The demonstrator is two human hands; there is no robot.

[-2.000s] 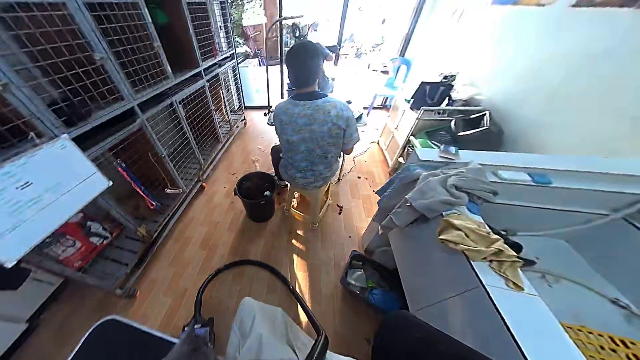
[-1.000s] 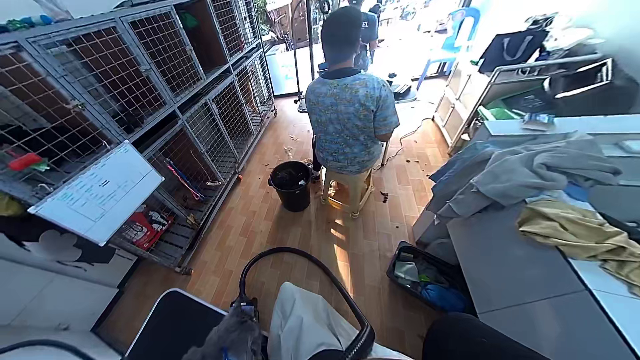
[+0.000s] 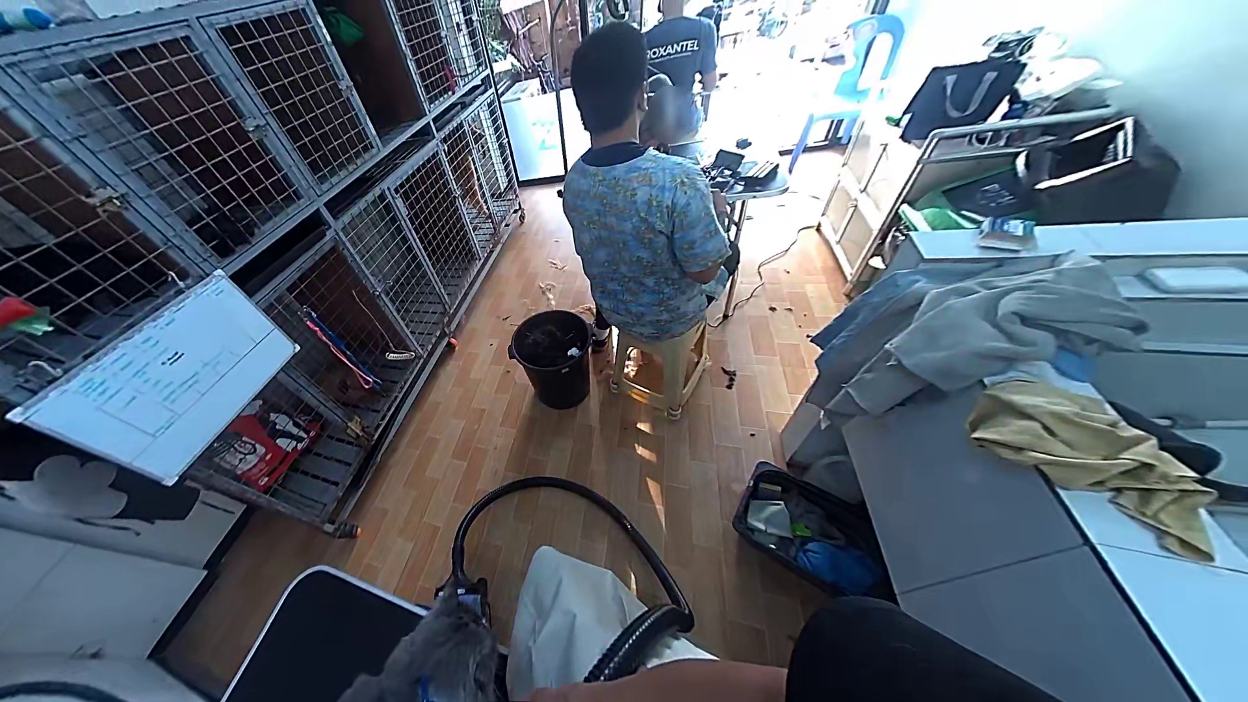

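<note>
A bare forearm reaches leftward along the bottom edge from a black sleeve; the right hand at its end is out of frame. My left hand does not show. Left of the forearm is a grey furry animal with a bit of blue on it, at the edge of a black table with a pale rim. A black flexible hose arches from a dark fitting beside the animal to a thicker ribbed section. Whitish cloth lies under this section.
Ahead, a person in a patterned shirt sits on a stool beside a black bin. Wire cages and a whiteboard line the left. At right are an open black case and a tiled counter with towels.
The bare forearm now shows along the bottom edge. The view has turned left since the earliest frame. The seated person remains on the stool.
</note>
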